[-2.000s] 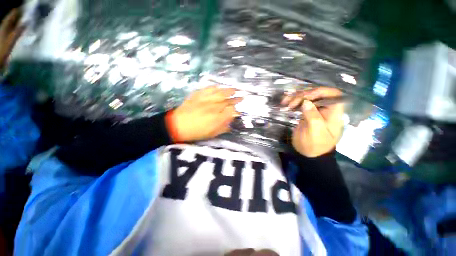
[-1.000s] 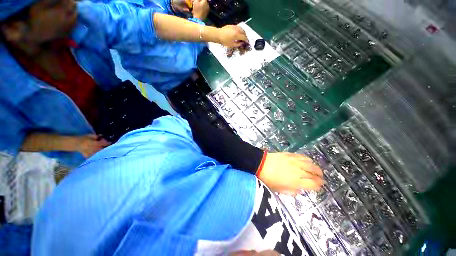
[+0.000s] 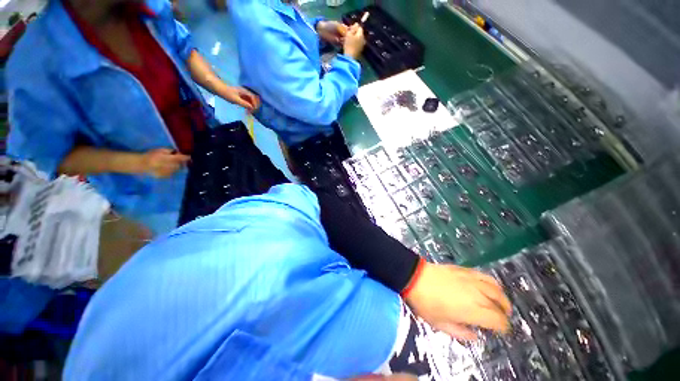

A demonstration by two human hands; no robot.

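My left hand [image 3: 461, 301], bare with a red band at the wrist, lies palm down over the near left part of a clear blister tray [image 3: 555, 298] filled with small dark parts. Its fingers are slightly bent and blurred, and nothing shows held in it. The tray's near end is cut off by the bottom edge. My right hand is out of the picture. A second filled clear tray [image 3: 440, 197] lies beyond my left forearm on the green bench.
Another filled clear tray [image 3: 522, 126] lies farther back. A layered tray stack [image 3: 634, 245] is at right. White paper [image 3: 380, 123] holds loose dark parts. Black trays [image 3: 388, 45] stand at the far end and along the bench edge. Two people in blue smocks are at left.
The view has turned further left. Another person's hand has left the white paper, showing its loose parts. My left hand stays on the tray, its fingers more bent.
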